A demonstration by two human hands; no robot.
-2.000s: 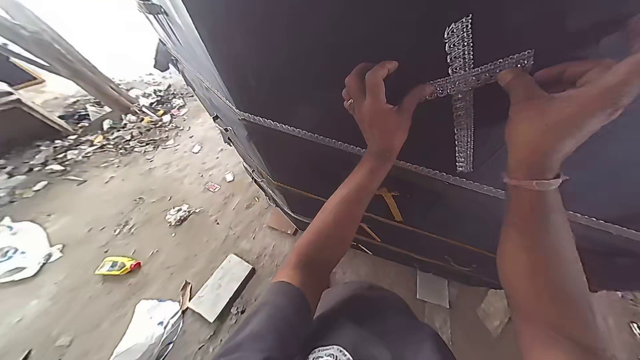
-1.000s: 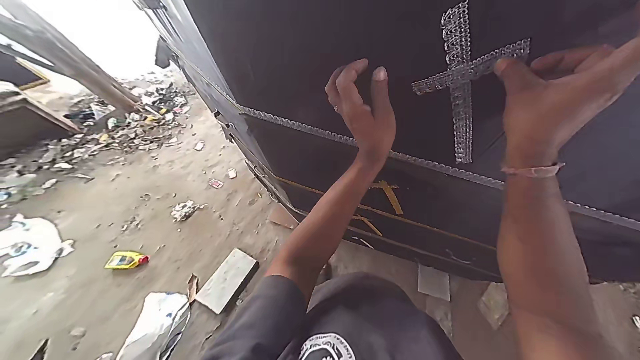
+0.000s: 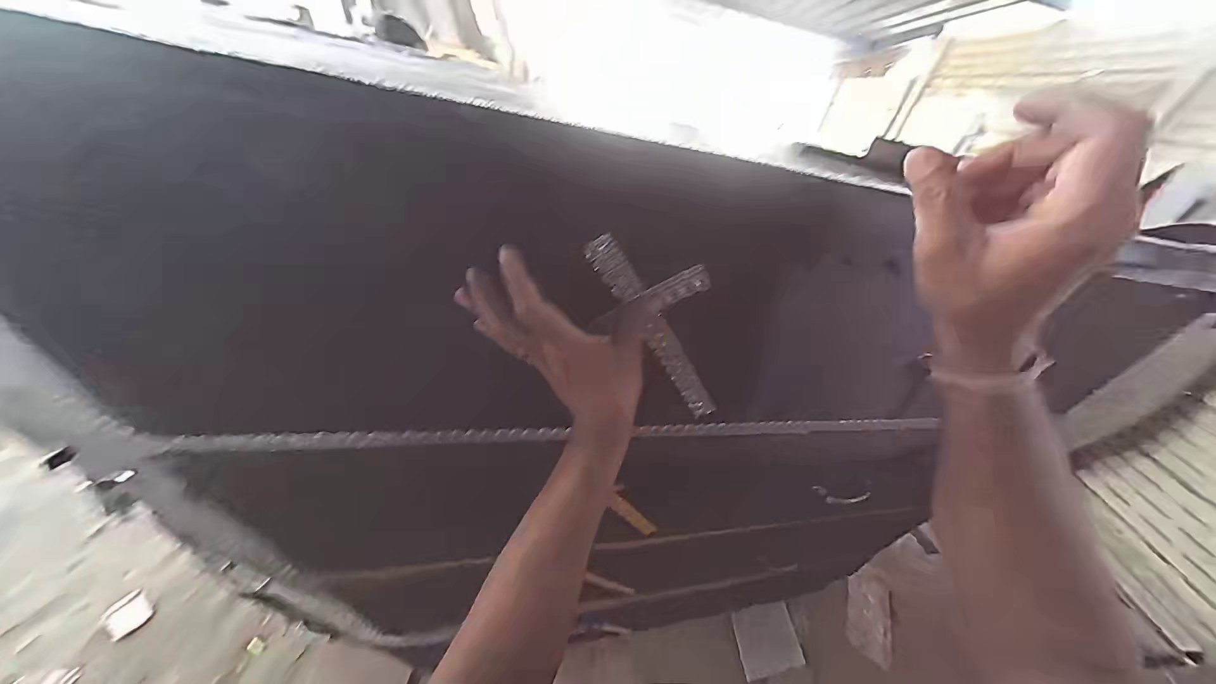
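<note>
A cross of silver patterned trim (image 3: 676, 366) lies on the upper side of a large dark cloth-covered box (image 3: 332, 266). My left hand (image 3: 579, 356) rests at or just over the cross's left arm, fingers spread, its thumb near the crossing; whether it touches cannot be told. Up at the right, my right hand (image 3: 1035, 209) is raised off the cross with fingers curled, slightly blurred; whether anything small is between them cannot be seen. Silver braid (image 3: 380, 439) runs along the box below the cross. A gold-coloured strip (image 3: 632, 515) shows lower down, partly behind my left forearm.
Below the box, flat slabs (image 3: 768, 641) lie on the ground. Litter, including a pale scrap (image 3: 127, 615), is scattered on sandy ground at the lower left. Slatted boards (image 3: 1154, 532) are at the right. A metal handle (image 3: 844, 496) is on the lower side.
My right hand has left the cross's right arm, where it was pressed before, and is now raised to the right. My left hand is back near the cross. The view has swung strongly.
</note>
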